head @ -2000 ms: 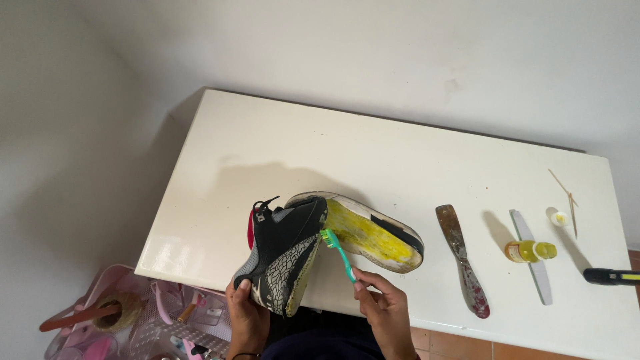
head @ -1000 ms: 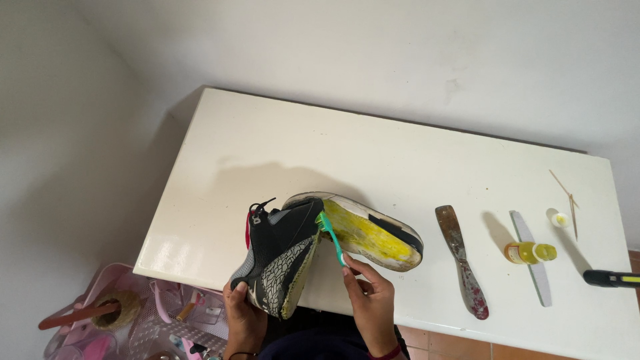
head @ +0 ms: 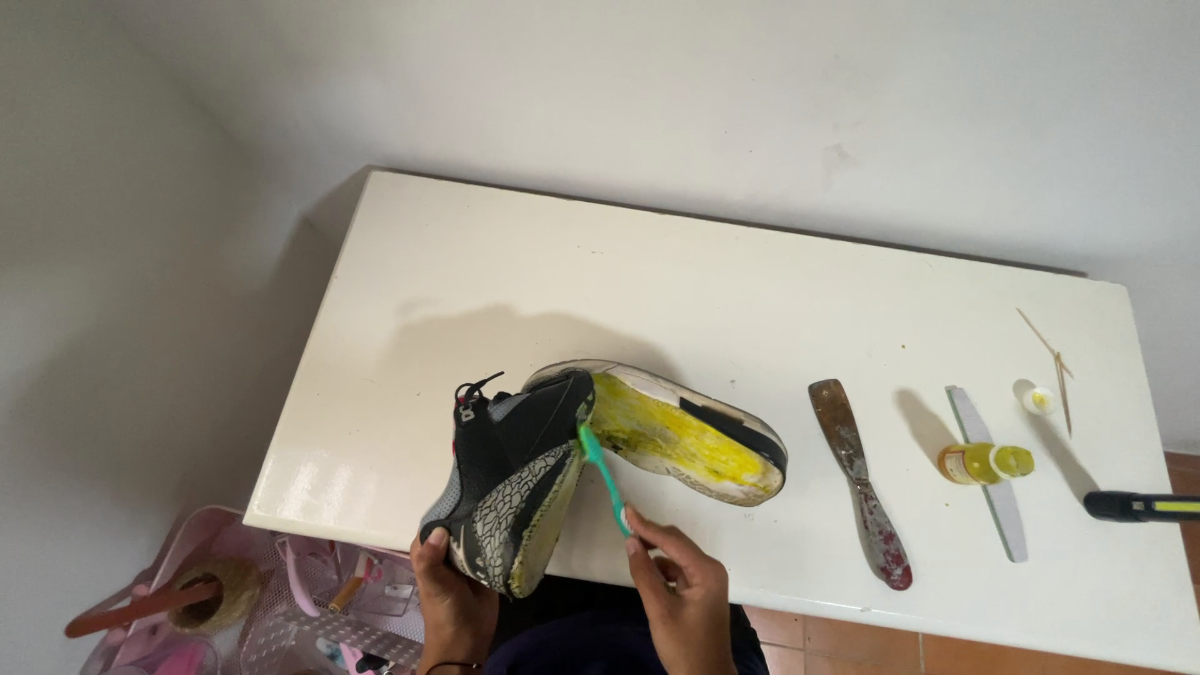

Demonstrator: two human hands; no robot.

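My left hand (head: 455, 600) grips the heel end of a black and grey sneaker upper (head: 516, 450) at the table's front edge. Its toe end meets the partly separated sole (head: 750, 431), whose inner face is coated with yellow stuff. In my right hand (head: 682, 586) is a green toothbrush (head: 607, 483), pinched by its handle. The brush's head touches the edge of the upper near where it meets the sole; its bristles are mostly hidden.
On the white table (head: 656, 281), right of the shoe, lie a stained putty knife (head: 858, 478), a nail file (head: 1005, 516), a small yellow bottle (head: 984, 464), a white cap (head: 1039, 400), thin sticks (head: 1059, 361) and a black lamp (head: 1134, 506). A pink basket (head: 272, 619) with twine stands at lower left.
My right hand and the toothbrush have shifted slightly since two seconds ago, with the brush head staying near the shoe's toe end. The left hand keeps its hold on the upper.
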